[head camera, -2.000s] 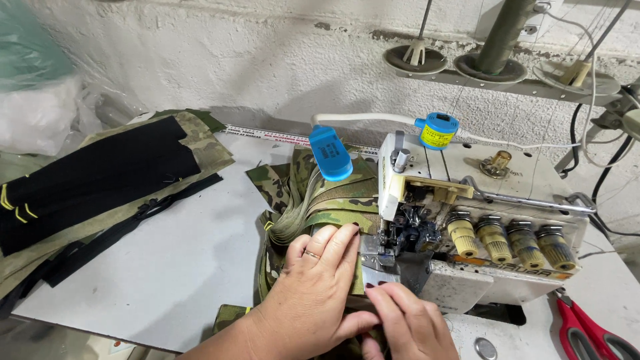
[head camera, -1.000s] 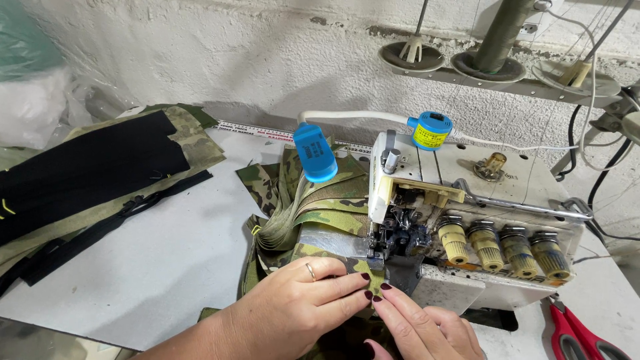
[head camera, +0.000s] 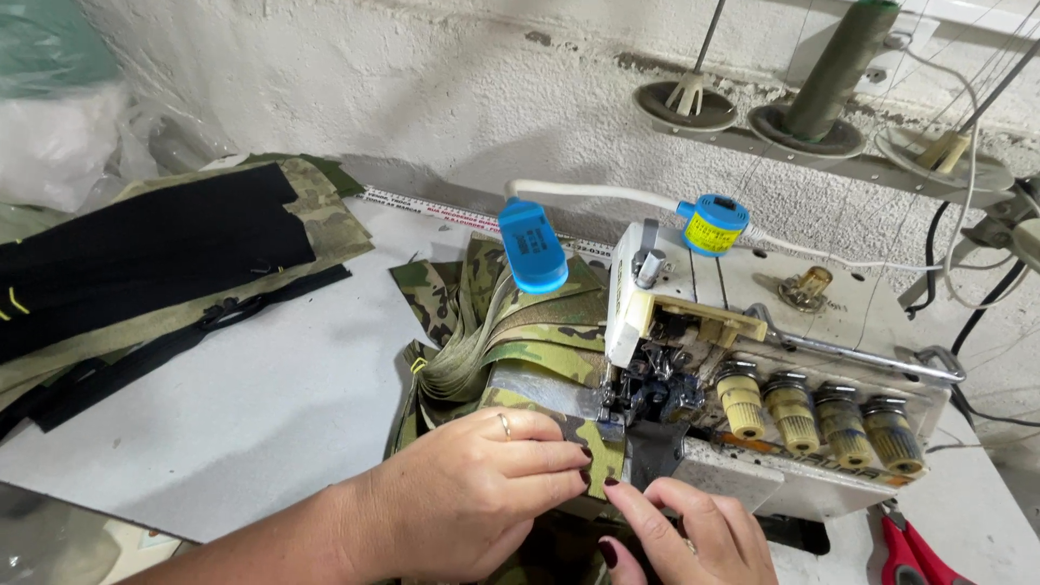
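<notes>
A camouflage fabric piece (head camera: 601, 459) lies with its upper edge at the presser foot of a white overlock sewing machine (head camera: 756, 325). My left hand (head camera: 487, 479), with a ring on one finger, rests on this piece, its fingertips near the right edge; its thumb is hidden. My right hand (head camera: 691, 528) is just below and right, thumb and index finger apart, the index fingertip at the fabric's edge. Whether it grips any fabric cannot be told. Beyond the left hand, a gathered bundle of camouflage strips (head camera: 463, 366) curves under a blue lamp head (head camera: 532, 248).
Black and camouflage cut pieces (head camera: 162, 244) lie stacked at the left. A printed measuring tape (head camera: 455, 213) runs along the table's back. Red-handled scissors (head camera: 910, 552) lie at the lower right. Thread stands (head camera: 812, 134) rise behind the machine, against a rough white wall.
My right fingers, closed together at the fabric edge a second ago, are now spread and lower. Two seconds ago my left hand was higher, close beside the presser foot.
</notes>
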